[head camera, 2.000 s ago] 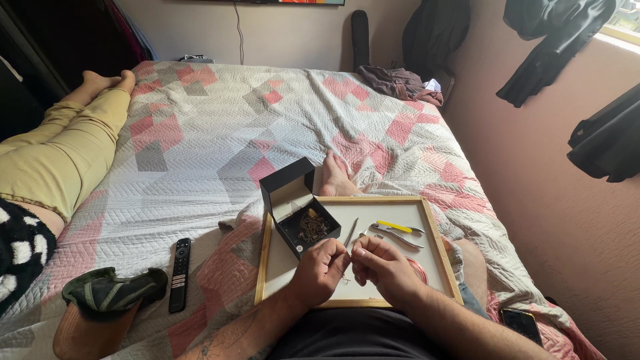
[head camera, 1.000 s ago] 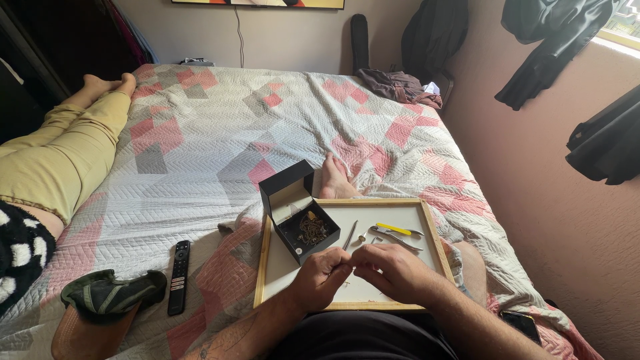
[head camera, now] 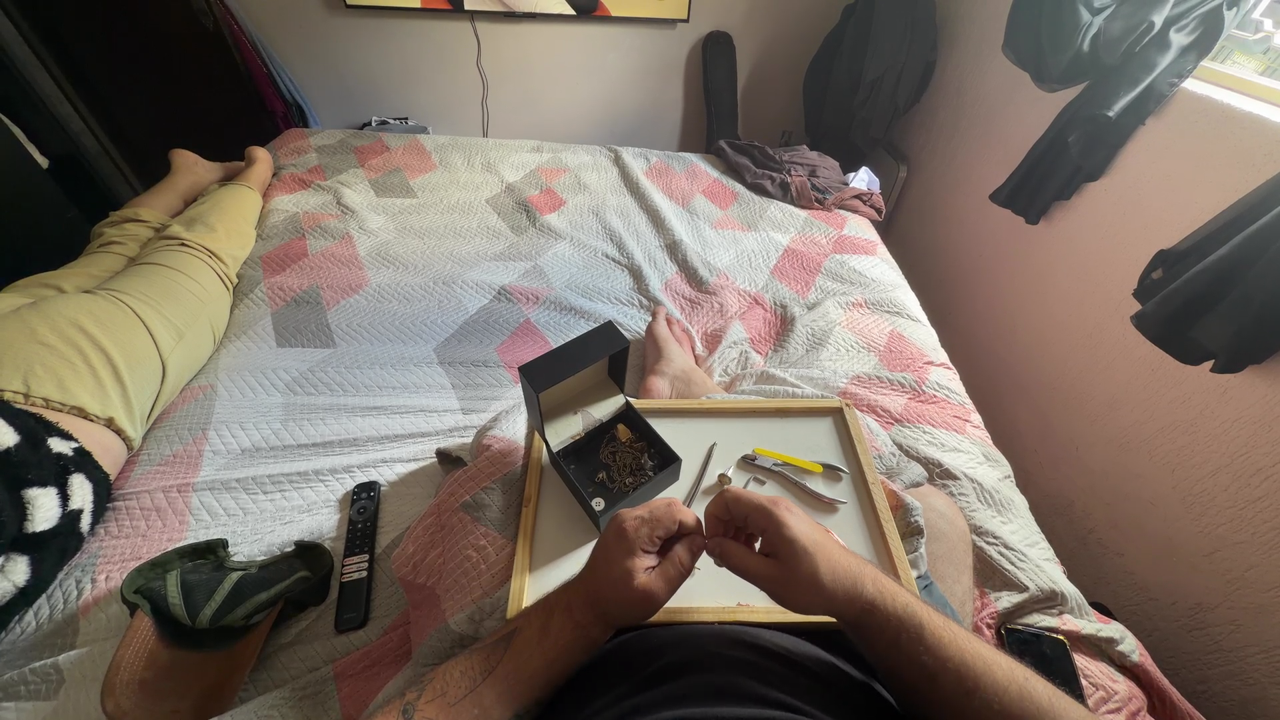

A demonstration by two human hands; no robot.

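My left hand and my right hand meet fingertip to fingertip over the near half of a wood-framed white tray. Their fingers are pinched, but whatever lies between them is too small to make out. At the tray's left stands an open black box with tangled chain jewellery inside. Beyond my hands lie a thin pointed metal tool, a small round metal piece and metal nippers, with a yellow strip across their handles.
The tray rests over my lap on a quilted bedspread. To the left are a remote control, a cap and a person's legs. My bare foot shows beyond the tray; a phone lies at the right.
My hands stay together over the tray, with slight shifts of the fingers. The right hand has turned a little, and the pair sits slightly lower than two seconds ago.
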